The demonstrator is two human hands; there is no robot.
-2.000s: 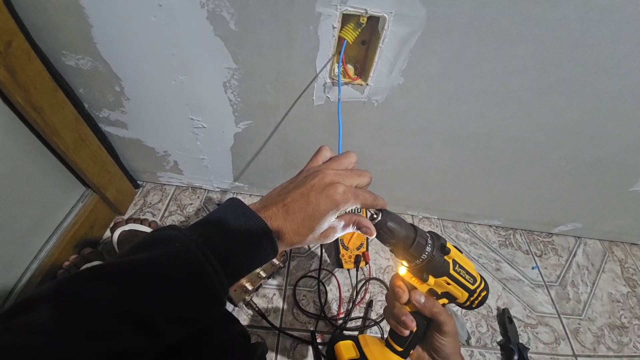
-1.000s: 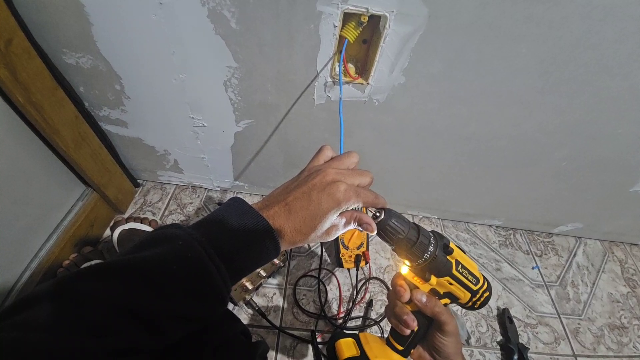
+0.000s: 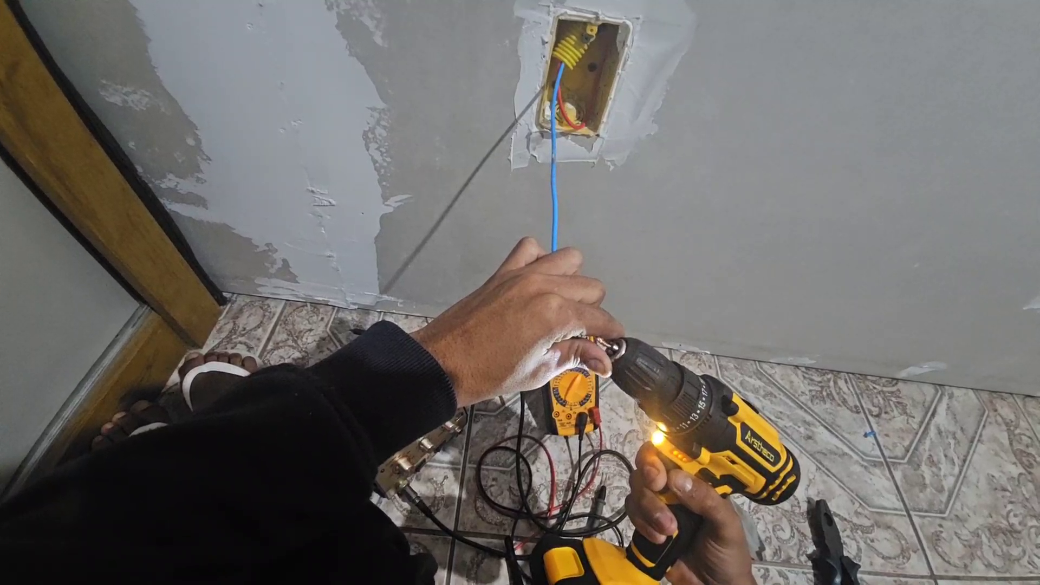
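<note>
My right hand [image 3: 691,512] is closed round the handle of a yellow and black cordless drill [image 3: 723,439], its small light lit. The drill's chuck [image 3: 650,370] points up and left. My left hand [image 3: 520,325] pinches bare copper wire ends [image 3: 605,345] at the chuck's tip. A blue wire [image 3: 554,179] runs from the yellow wall box [image 3: 583,77] down behind my left hand. Inside the box are a yellow corrugated conduit [image 3: 571,50] and a red wire [image 3: 566,114]. How the copper sits in the chuck is hidden by my fingers.
A yellow multimeter [image 3: 573,398] with black and red leads [image 3: 520,487] lies on the tiled floor [image 3: 959,479] below my left hand. A metal fixture [image 3: 418,455] is beside the leads. Black-handled pliers [image 3: 829,544] lie at lower right. Sandalled feet [image 3: 215,370] are near the wooden door frame [image 3: 106,179].
</note>
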